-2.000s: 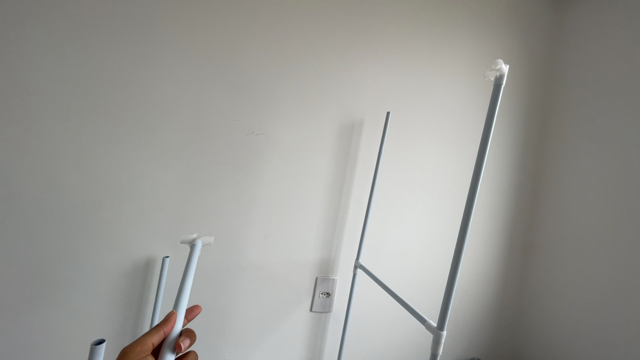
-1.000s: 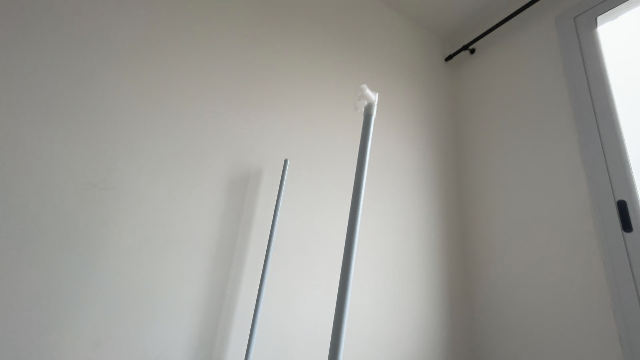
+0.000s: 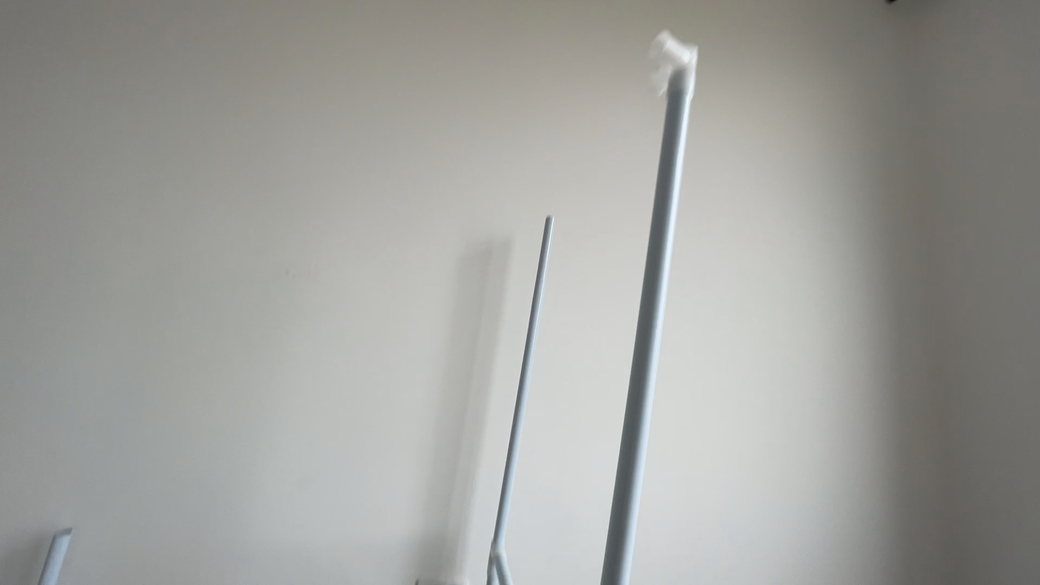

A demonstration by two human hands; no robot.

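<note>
Neither of my hands is in the head view. A thick pale blue-grey tube (image 3: 647, 341) stands slightly tilted right of centre, with a whitish translucent fitting (image 3: 676, 61) on its top end, blurred. Left of it rises a thinner tube (image 3: 524, 378) of the same colour, apart from the thick one in this view. Near the bottom edge a crossbar (image 3: 501, 565) branches off the thinner tube. At the lower left shows the top of another short tube (image 3: 56, 556). The lower ends of all the tubes are out of frame.
A plain light wall (image 3: 284, 284) stands behind the tubes and bears their soft shadows. It meets a second wall (image 3: 991, 325) in a corner at the right. The top edge of a pale object (image 3: 443, 581) just shows at the bottom. A dark bit (image 3: 892, 2) shows at the upper right.
Two seconds ago a hand at the lower left held a short tube with a whitish fitting; that hand and fitting are out of view now. The view swung up and right, then partly back.
</note>
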